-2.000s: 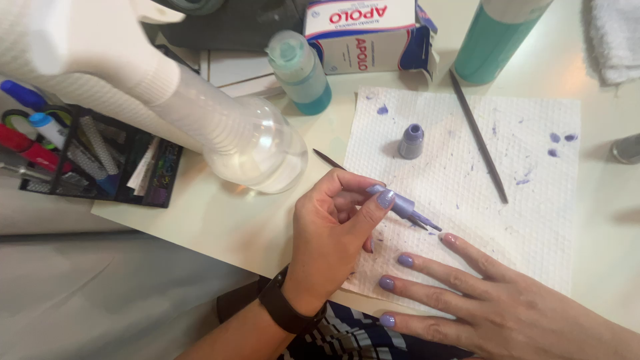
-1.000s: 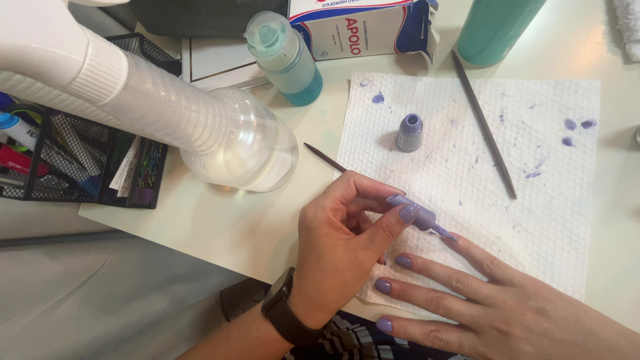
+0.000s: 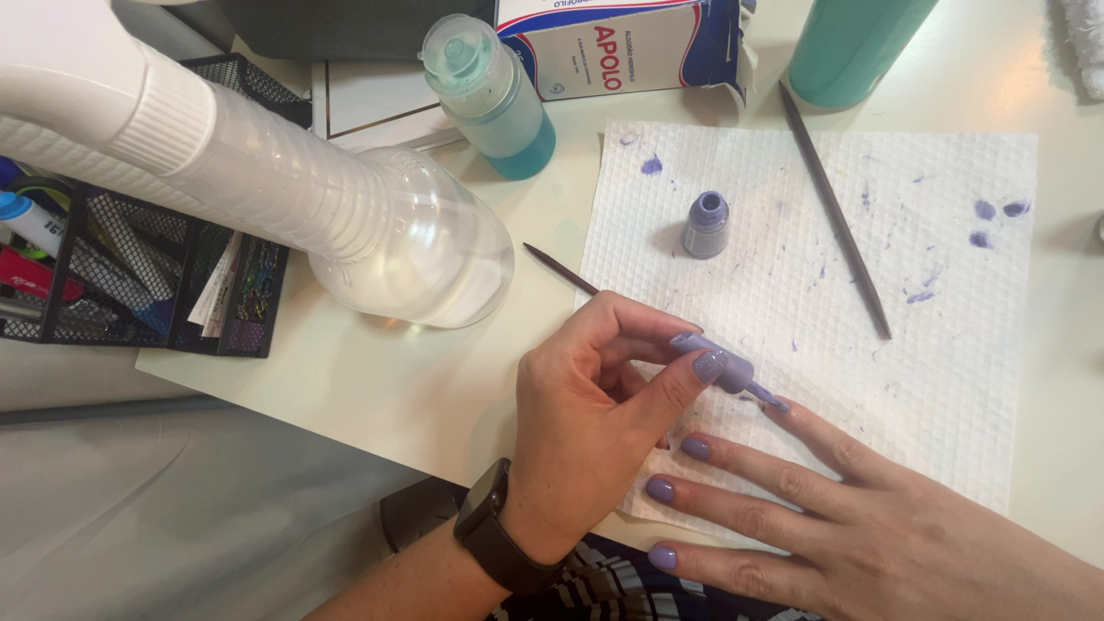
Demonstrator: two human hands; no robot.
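Note:
Between its thumb and fingers my left hand (image 3: 595, 414), with a dark watch on the wrist, holds the purple cap of a nail polish brush (image 3: 724, 366). The brush tip touches the index fingernail of my right hand (image 3: 828, 517). That hand lies palm down with its fingers apart and holds nothing; its other visible nails are purple, and its thumb is hidden. Both hands are over a white paper towel (image 3: 914, 414) with purple smears. The uncapped purple nail polish bottle (image 3: 707, 226) stands upright on the towel, above the hands.
A dark slim stick (image 3: 837, 216) crosses the towel; another (image 3: 556, 266) is partly behind my left hand. Around stand a clear spray bottle (image 3: 414, 241), a pump bottle with blue liquid (image 3: 509, 112), a cotton box (image 3: 612, 52), a green bottle (image 3: 854, 43) and a black mesh organizer (image 3: 164, 259).
The brush tip, just short of the right index fingernail two seconds ago, now rests on it. My right hand has stayed spread on the towel. The view has shifted slightly.

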